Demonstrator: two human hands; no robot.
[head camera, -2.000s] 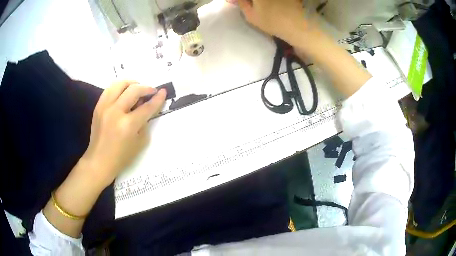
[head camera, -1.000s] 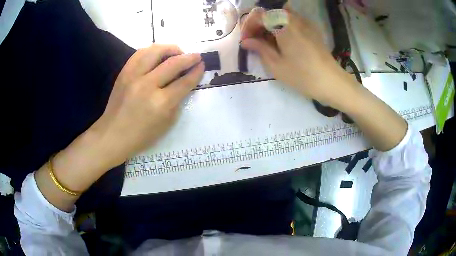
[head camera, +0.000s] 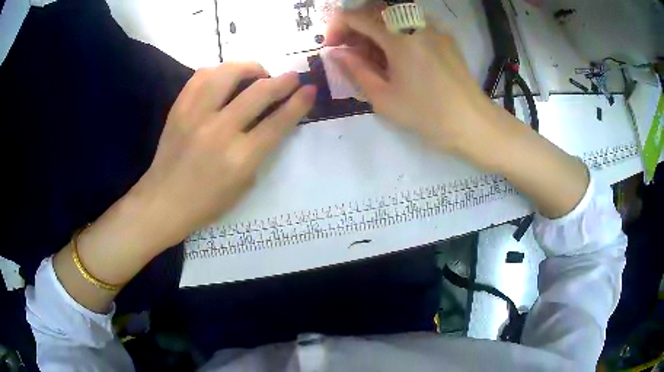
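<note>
My left hand (head camera: 218, 145) has its fingertips closed on a small dark fabric tab (head camera: 313, 73) on the white machine table. My right hand (head camera: 429, 94) meets it from the right, its fingers on a small pale flat piece (head camera: 341, 78) that touches the tab. Their exact overlap is hidden by the fingers. A dark scrap (head camera: 348, 109) lies just below, at the plate seam. Black-handled scissors (head camera: 513, 91) lie beyond my right wrist, partly covered by it.
Navy cloth (head camera: 80, 131) covers the left side. A ribbed cream knob (head camera: 404, 17) is above my right hand. A printed ruler (head camera: 327, 218) runs along the table front. Dark cut pieces (head camera: 515, 256) and a dark strip (head camera: 480, 287) lie lower right. Thread scraps (head camera: 601, 73) lie upper right.
My left hand moved right and towards me with the tab, then stayed nearly still. My right hand came down from the top and moved left to the tab; the pale piece now shows there.
</note>
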